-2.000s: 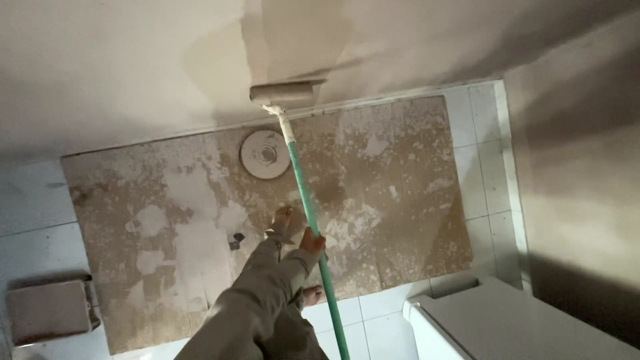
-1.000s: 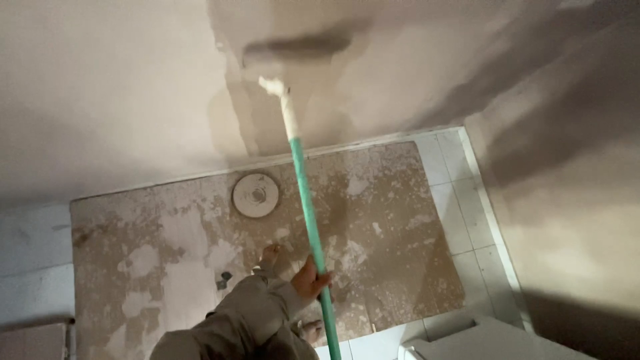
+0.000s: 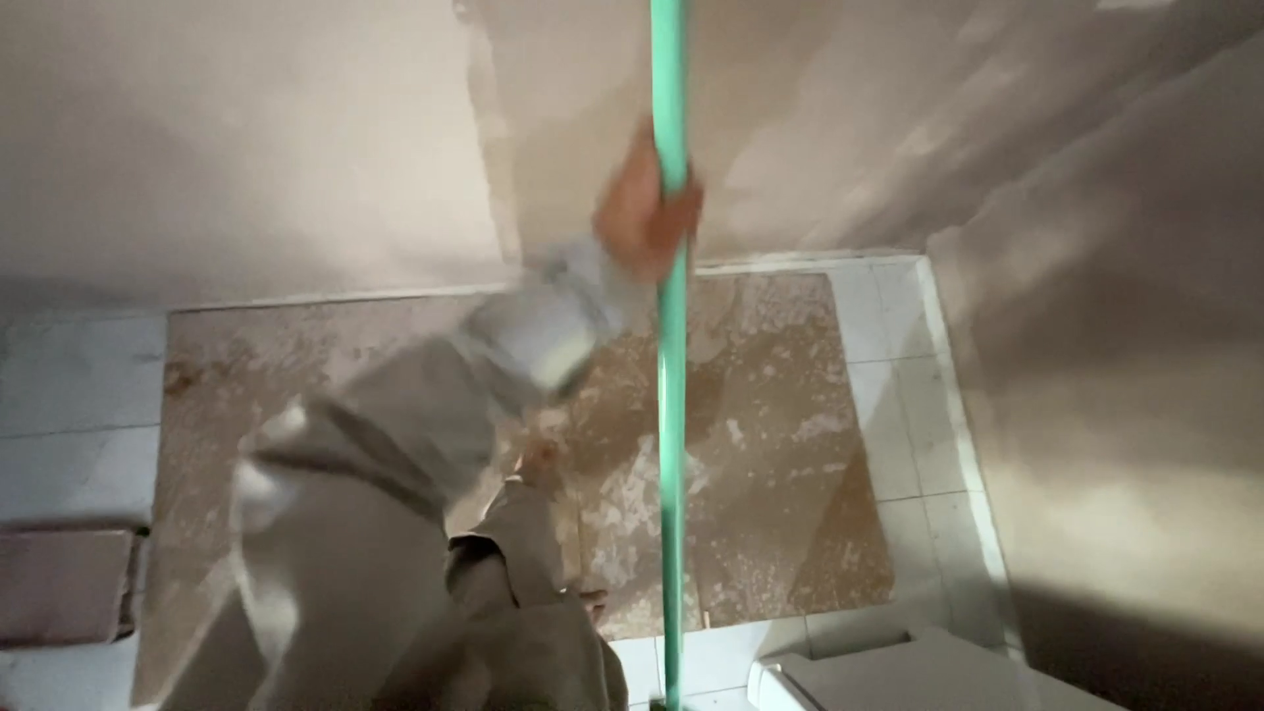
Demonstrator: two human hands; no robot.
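My left hand [image 3: 647, 217], blurred by motion, is closed around the green pole [image 3: 671, 395] in the upper middle. The pole runs nearly upright through the view, its upper end cut off by the top edge. No roller head shows now. My left arm, in a loose grey-beige sleeve, reaches up from the lower left. My right hand is not in view. Behind the pole stands the wall [image 3: 336, 148], with a darker brownish patch [image 3: 583, 128] beside a paler area. My bare feet [image 3: 538, 459] are on a stained brown sheet [image 3: 780, 474] on the floor.
White floor tiles [image 3: 889, 425] border the sheet. At the left edge sits a flat pinkish tray or box [image 3: 64, 586]. A white fixture or piece of furniture [image 3: 918, 676] juts in at the lower right. The side wall [image 3: 1136, 395] meets the patched wall in a corner.
My left hand has moved up with the pole, from over the sheet to in front of the wall. The roller head, seen against the wall two seconds ago, is out of view.
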